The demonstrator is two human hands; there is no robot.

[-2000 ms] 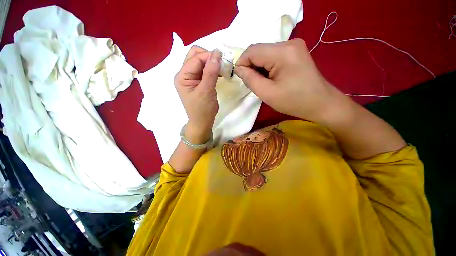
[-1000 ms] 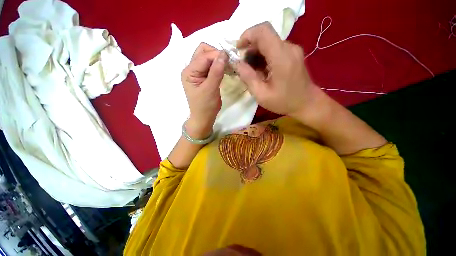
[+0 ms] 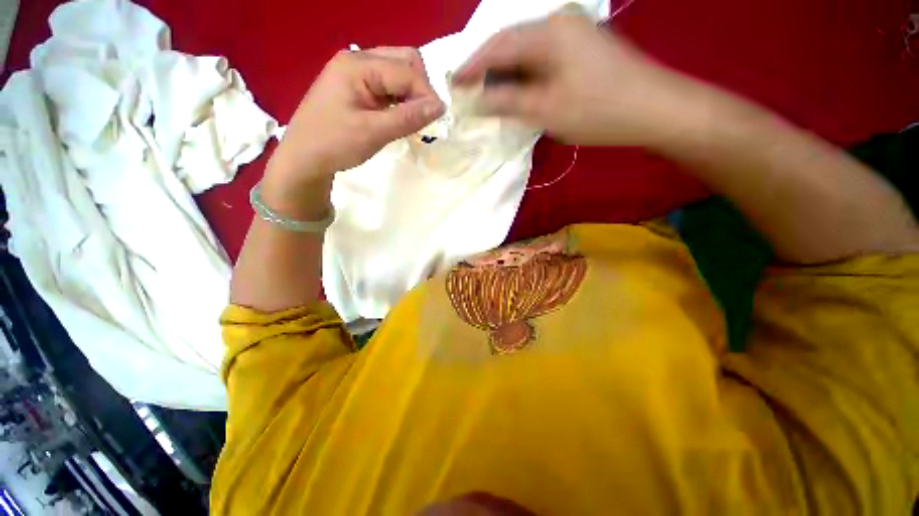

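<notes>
A cream-white garment (image 3: 423,212) lies on the table in front of me. My left hand (image 3: 388,106) pinches its edge between thumb and fingers. A small black spot (image 3: 428,138), perhaps the neck label, shows just below my left fingertips. My right hand (image 3: 549,76) is blurred, a little to the right of my left fingertips and above the garment, with thumb and fingers near each other. I cannot tell whether it holds a needle. A thin pale thread (image 3: 564,174) curves over the red cloth below my right hand.
A large crumpled cream-white heap (image 3: 131,232) lies at the left. Red cloth (image 3: 766,50) covers the table, with dark green (image 3: 741,302) at its near right edge. Machine parts (image 3: 60,433) show at the lower left. Thread scraps (image 3: 912,35) lie at the far right.
My left hand has moved left and up and is turned more to the right. My right hand has moved up and right, its forearm now raised across the right side. The long looped thread no longer shows there.
</notes>
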